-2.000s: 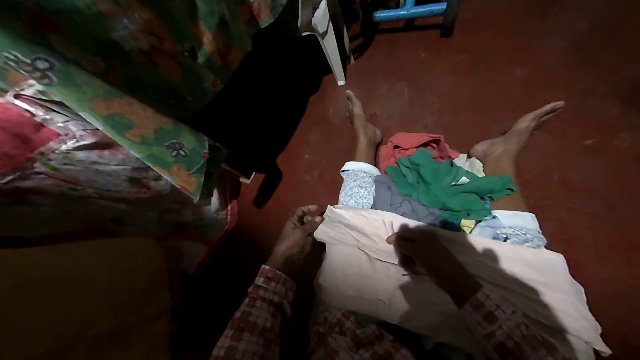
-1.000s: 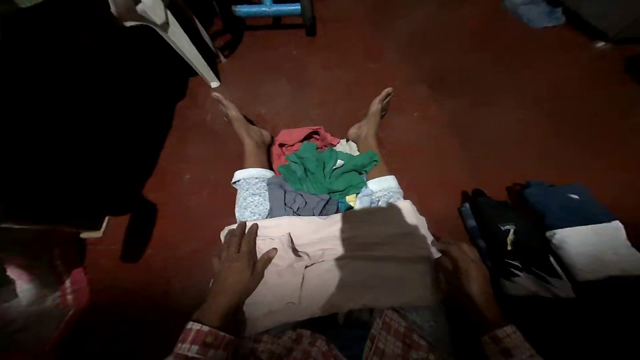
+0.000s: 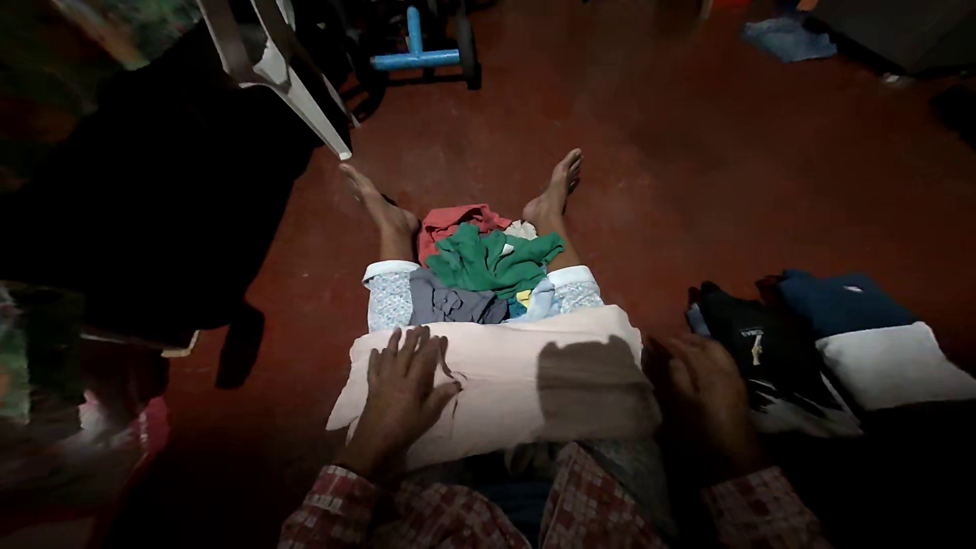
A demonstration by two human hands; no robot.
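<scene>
A pale pink cloth (image 3: pixel 503 366), folded into a wide band, lies across my lap. My left hand (image 3: pixel 404 393) rests flat on its left part with the fingers spread, beside a small crease. At the cloth's right edge is my right hand (image 3: pixel 698 389), in shadow, its fingers extended; whether it touches the cloth is unclear. Beyond the cloth, between my legs, lie a crumpled green garment (image 3: pixel 488 259), a red garment (image 3: pixel 454 221) and a grey garment (image 3: pixel 454 297).
Folded dark clothes (image 3: pixel 755 328) and a blue garment (image 3: pixel 839 301) with a white cloth (image 3: pixel 884 362) sit on the red floor at right. A white plastic chair (image 3: pixel 301 99) stands ahead left, near a blue metal frame (image 3: pixel 415 59).
My right hand has moved from above the pink cloth to its right edge. My left hand has gone from the cloth's left corner to lying flat on it. The view has swung right.
</scene>
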